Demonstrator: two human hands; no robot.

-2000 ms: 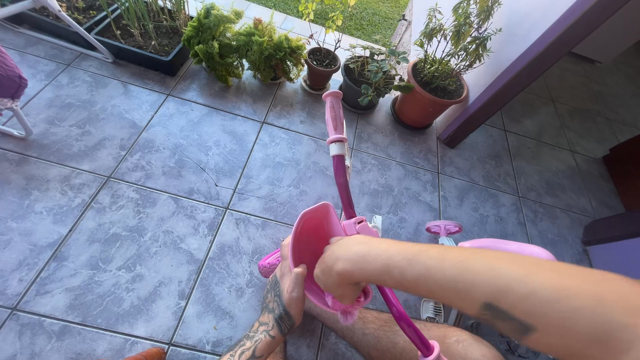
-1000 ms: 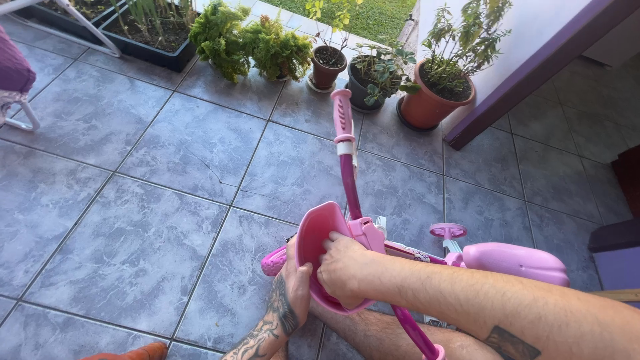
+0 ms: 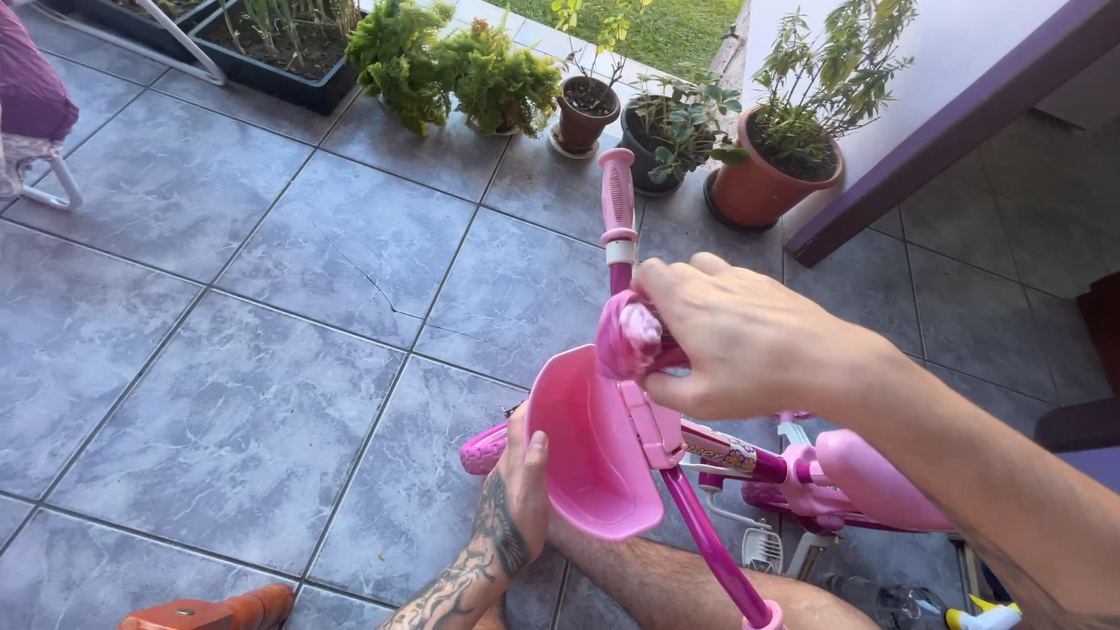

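Note:
A pink plastic basket (image 3: pixel 588 455) is mounted on the handlebar (image 3: pixel 713 542) of a small pink bicycle. My left hand (image 3: pixel 523 490), below a tattooed forearm, steadies the basket's outer left side, its fingers partly hidden behind the wall. Above the basket's upper rim, my right hand (image 3: pixel 735 337) grips a bunched pink cloth (image 3: pixel 632 337). The pink handlebar grip (image 3: pixel 618 192) points up just beyond that hand. To the right are the bicycle's pink saddle (image 3: pixel 875 481) and a white pedal (image 3: pixel 762 549); the pink front wheel (image 3: pixel 483 449) shows left of the basket.
Potted plants, among them a terracotta pot (image 3: pixel 770 179), line the far edge of the tiled floor (image 3: pixel 341 262). A purple door frame (image 3: pixel 945 131) rises at right. A spray bottle (image 3: pixel 910 605) lies lower right, and a turned wooden piece (image 3: pixel 210 610) is at the bottom left.
My right hand was down inside the basket in both earlier frames; now it is above the rim with the pink cloth. My left hand stays at the basket's side.

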